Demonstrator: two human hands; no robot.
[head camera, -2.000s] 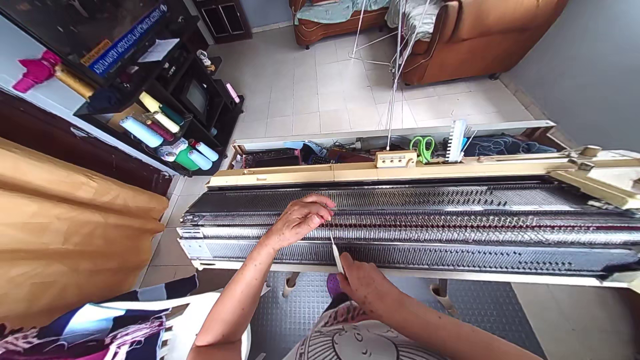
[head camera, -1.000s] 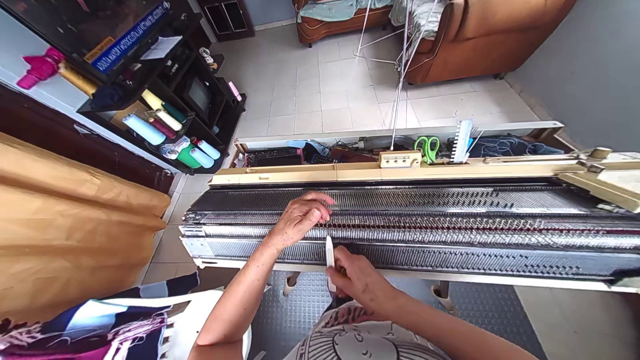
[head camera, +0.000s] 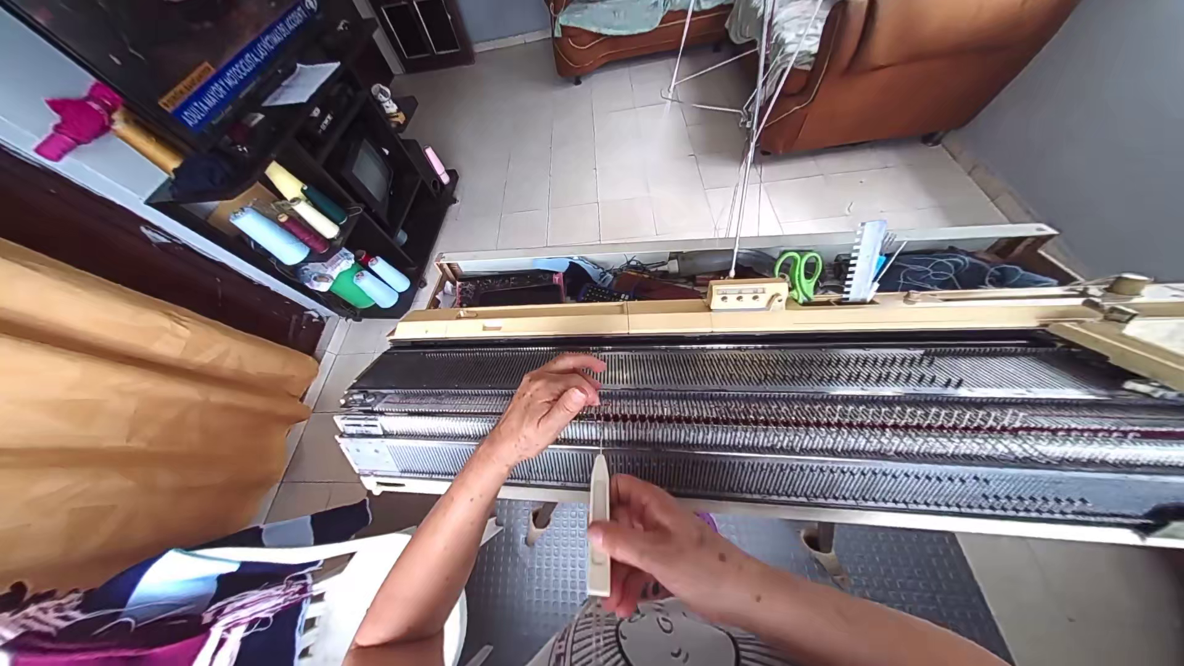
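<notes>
A double-bed knitting machine (head camera: 832, 370) spans the view, its needle rows facing me; dark red yarn runs along the gap between the beds. In my right hand (head camera: 657, 546) is a white-handled latch tool (head camera: 599, 527), its thin metal tip pointing up toward the gap, over the front bed. My left hand (head camera: 548, 407) lies over the beds just left of the tool's tip, fingers curled near the needles. Whether its fingertips pinch yarn or a needle cannot be told.
Green-handled scissors (head camera: 800, 276) and a white comb-like piece (head camera: 865, 261) stand behind the machine. The carriage (head camera: 1124, 342) is at the far right. Yarn cones (head camera: 270, 236) fill a shelf at left. A white chair (head camera: 370, 573) holds knitted fabric (head camera: 185, 592). Brown armchairs (head camera: 888, 83) stand beyond.
The tool in my right hand has changed its tilt since the oldest frame and now points nearly straight up. My left hand has stayed at about the same part of the beds.
</notes>
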